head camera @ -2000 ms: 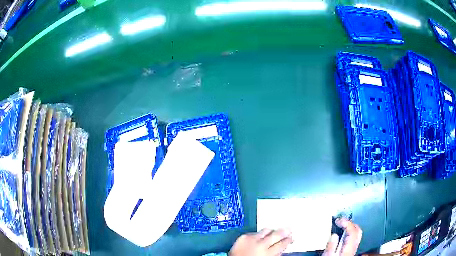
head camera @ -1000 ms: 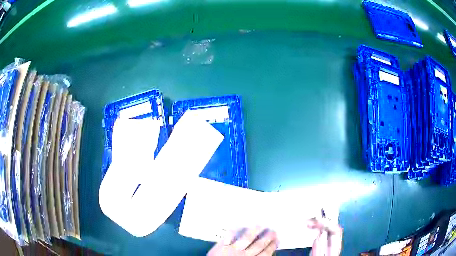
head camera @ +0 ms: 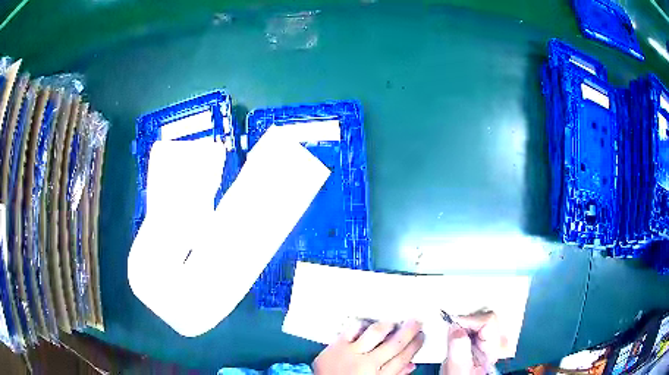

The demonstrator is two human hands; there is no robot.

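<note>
A flat white paper strip (head camera: 345, 293) lies on the bench near its front edge, its left end over the lower part of a blue housing (head camera: 348, 198). My left hand (head camera: 374, 348) rests on the strip's lower edge, fingers spread, gripping nothing visible. My right hand (head camera: 473, 344) holds a thin pen (head camera: 450, 319) in its fingertips, the tip at the paper. Any writing is too bright to make out. Another white strip (head camera: 257, 234), curled in a loop, lies over that housing and a second blue housing (head camera: 143, 161) to its left.
On the left stand layers of cardboard dividers (head camera: 62, 220) with film-wrapped blue parts. On the right are stacks of blue housings (head camera: 590, 161) and one housing (head camera: 609, 26) behind them. A scrap of clear film (head camera: 292, 29) lies at the back. Dark and orange items (head camera: 623, 351) sit bottom right.
The flat strip was first right of the housings, then shifted left and now overlaps one. Both hands stayed at it; the pen shows at the paper. The view has shifted, so the bench things appear higher.
</note>
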